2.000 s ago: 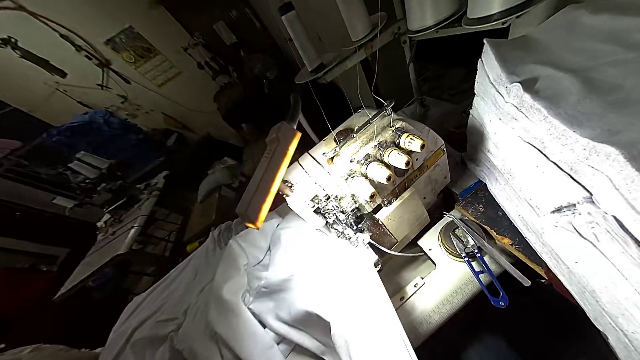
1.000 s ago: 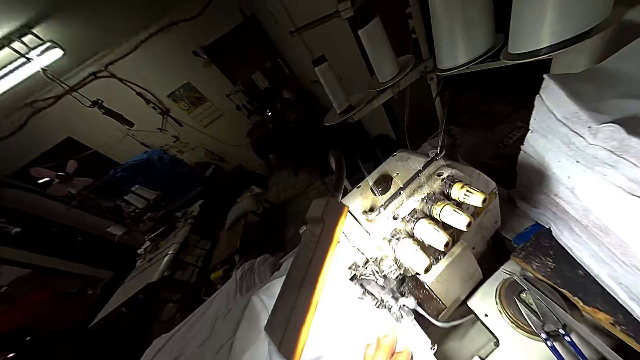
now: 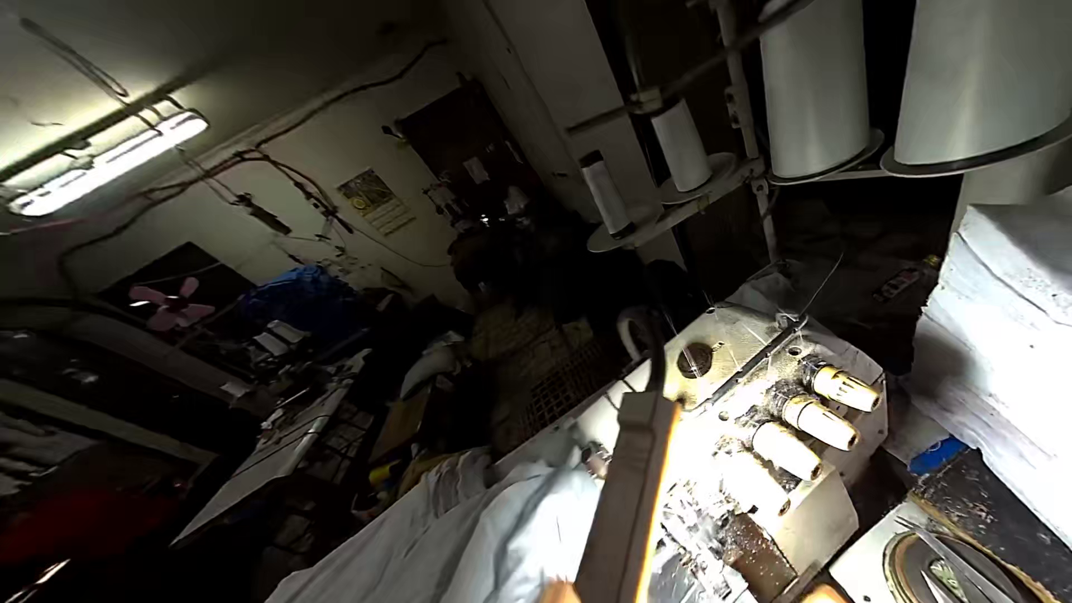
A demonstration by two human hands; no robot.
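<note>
An overlock sewing machine [image 3: 754,377] with several tension knobs stands right of centre, lit brightly by a bar-shaped lamp [image 3: 624,502] in front of it. White cloth [image 3: 494,528] lies bunched to the left of its stitching area. At the bottom edge, a small part of my left hand [image 3: 559,591] shows against the cloth, partly behind the lamp. A bit of my right hand [image 3: 824,595] shows below the machine's front, left of the metal tool. What either hand holds is out of view. Metal thread snips [image 3: 963,561] lie on a round dish at the lower right.
Thread cones [image 3: 821,92] stand on a rack above the machine. A stack of white fabric [image 3: 997,352] rises at the right, beside a small blue object [image 3: 936,456]. Behind at the left are a long work table [image 3: 268,469], a pink fan [image 3: 172,304] and a lit tube lamp [image 3: 109,163].
The view has tilted up, so more of the room shows. Fingers, out of sight two seconds ago, came into view below the machine; now parts of two hands show at the bottom edge.
</note>
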